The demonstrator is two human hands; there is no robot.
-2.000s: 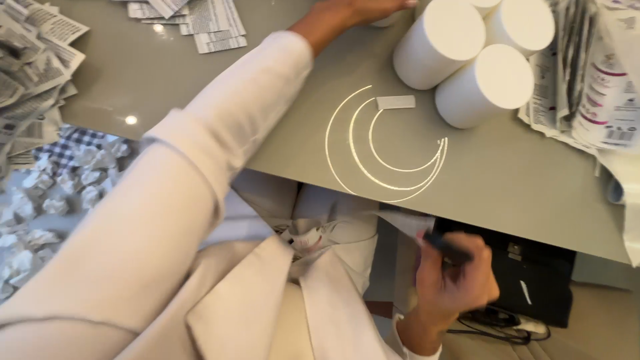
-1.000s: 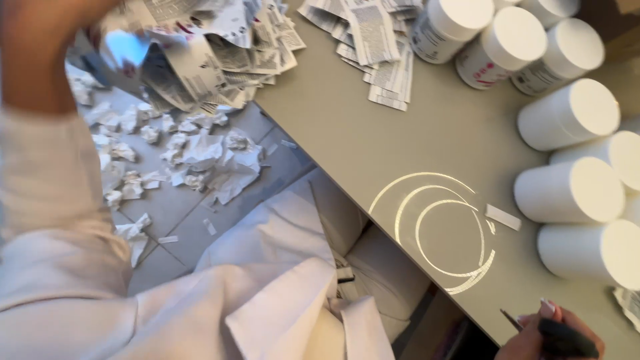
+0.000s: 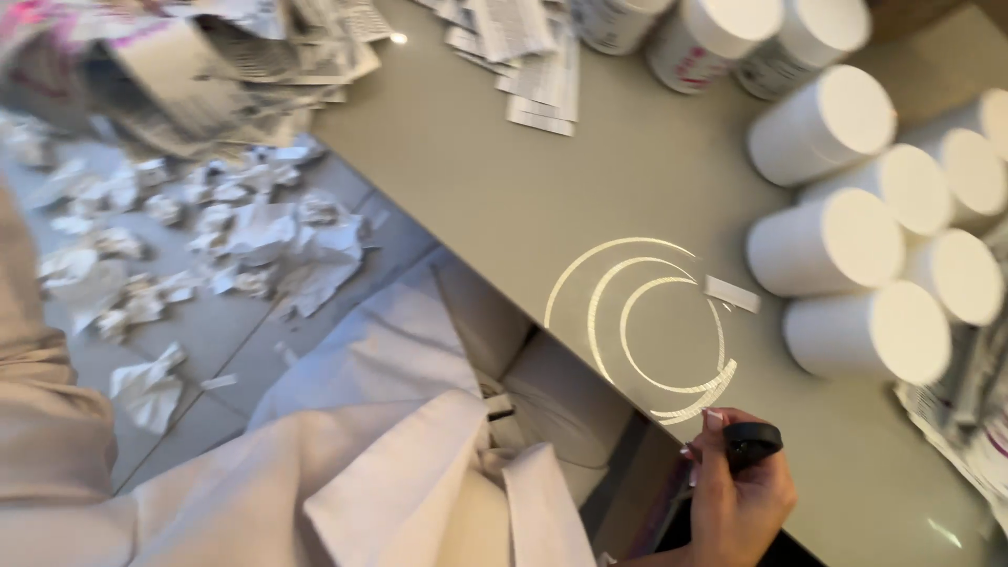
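Observation:
My right hand is at the table edge, lower right, closed around black-handled scissors; their blades are hard to make out. A small part of my left hand seems to show at the top edge, by a heap of printed paper labels; its grip is hidden. My left sleeve runs up the left edge. A stack of printed paper strips lies on the grey table. One small white slip rests near several white lidded tubs.
Printed tubs stand at the top right. Crumpled white paper covers part of the tiled floor at left. More printed sheets lie at the right edge. Bright curved lines on the tabletop look like lamp reflections.
My left hand has moved from beside the white tubs to the label heap on the left. The scissors stay in my right hand. The view has swung left.

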